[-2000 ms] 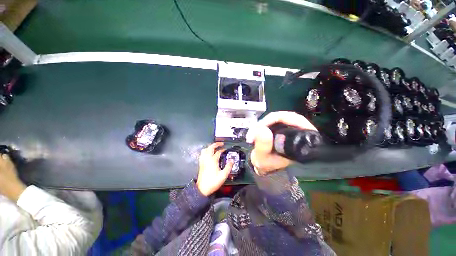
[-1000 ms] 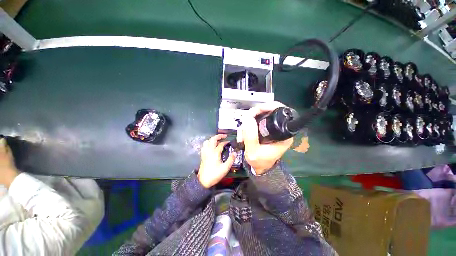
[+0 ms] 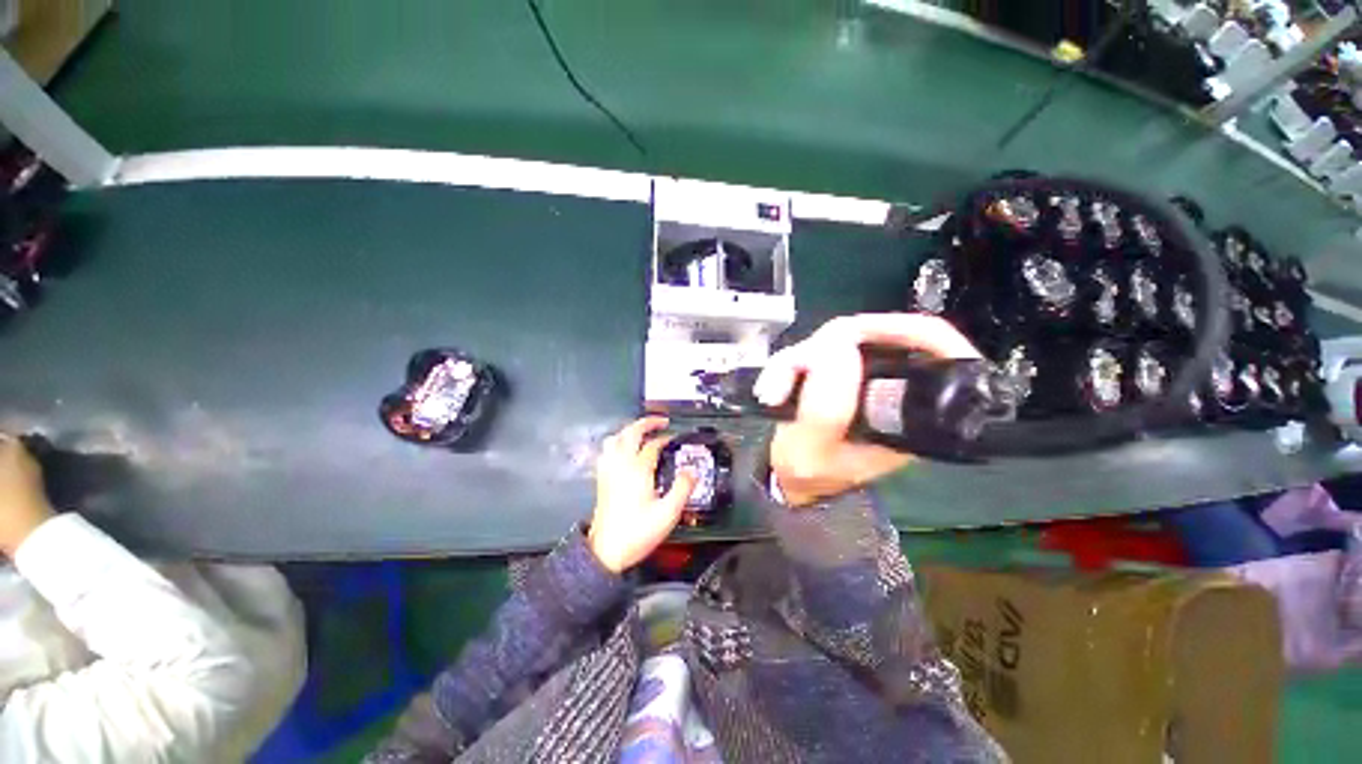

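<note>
My left hand [image 3: 639, 500] holds a round black housing [image 3: 699, 475] with a silvery board at the bench's front edge, its fingers on the housing's left side. My right hand [image 3: 844, 400] is shut around a thick black electric screwdriver [image 3: 934, 406] with a pale label. The tool lies nearly level, its front end pointing left at the front of the white screw feeder [image 3: 723, 306]. The bit's tip is too small to make out. Another black housing [image 3: 444, 399] with a silvery centre and reddish wires lies alone on the dark-green mat to the left.
Dense rows of black housings [image 3: 1105, 376] stand at the right, with the screwdriver's thick cable [image 3: 1217, 284] curving over them. A brown carton [image 3: 1098, 664] is below the bench at the right. Another person's white sleeve [image 3: 127, 634] is at the left. A white strip [image 3: 389, 167] runs behind the mat.
The screwdriver has swung from over the held housing to the feeder's front, its rear now pointing right. My left hand still holds the housing. The view has shifted slightly.
</note>
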